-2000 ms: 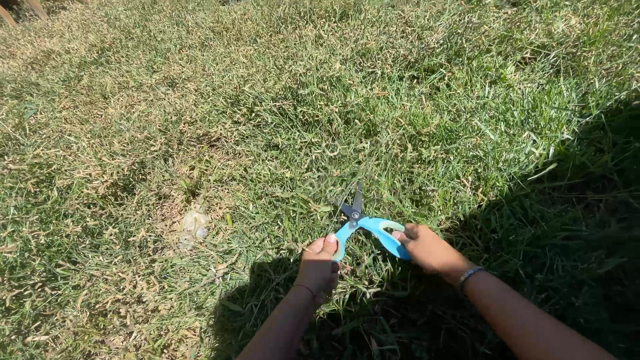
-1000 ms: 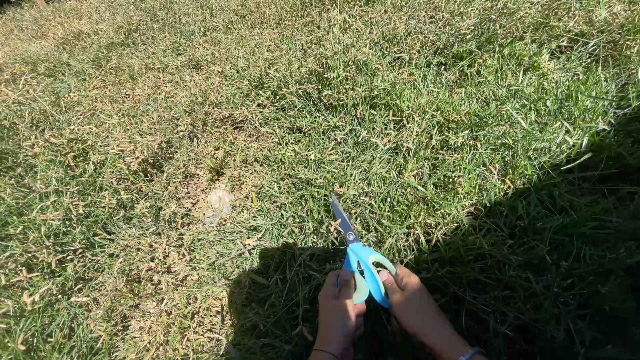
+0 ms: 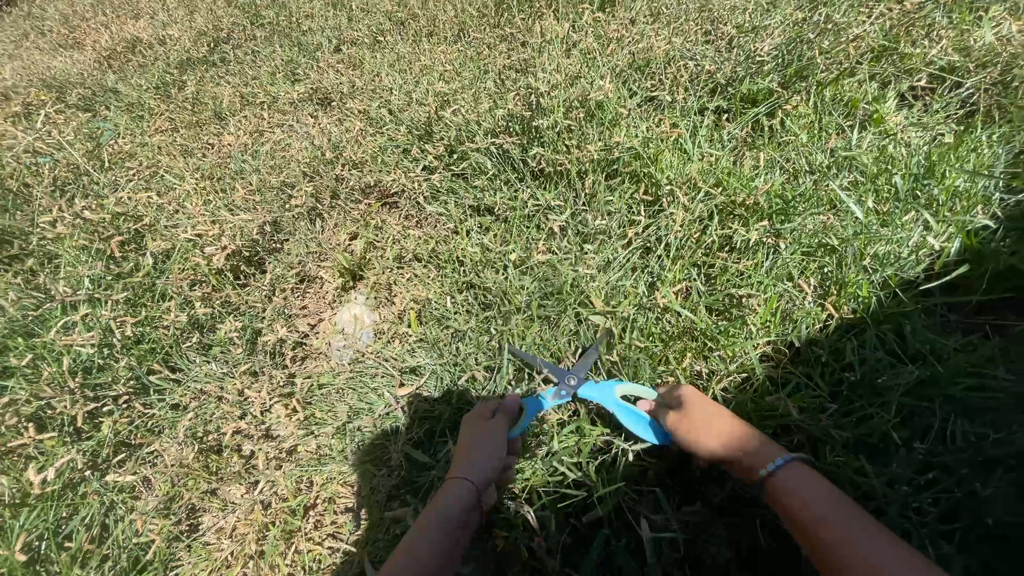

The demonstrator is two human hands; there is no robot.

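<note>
A pair of scissors (image 3: 571, 382) with light blue handles and dark metal blades is spread wide just above the grass, its tips pointing away from me. My left hand (image 3: 485, 444) grips the left handle. Through and around the right handle's loop are the fingers of my right hand (image 3: 704, 424), which wears a beaded bracelet at the wrist. A thin dark band circles my left wrist. Green and dry grass (image 3: 560, 264) surrounds the blades; whether any blade of grass lies between them I cannot tell.
A pale, translucent lump (image 3: 354, 326), perhaps plastic or stone, lies in a bare patch left of the scissors. Uneven, partly dry lawn spreads all around. Dark shadow (image 3: 904, 416) covers the lower right.
One second ago the scissors' blades were together and my hands close to each other; now the hands are apart and the blades spread. Two seconds ago the blades were also partly spread.
</note>
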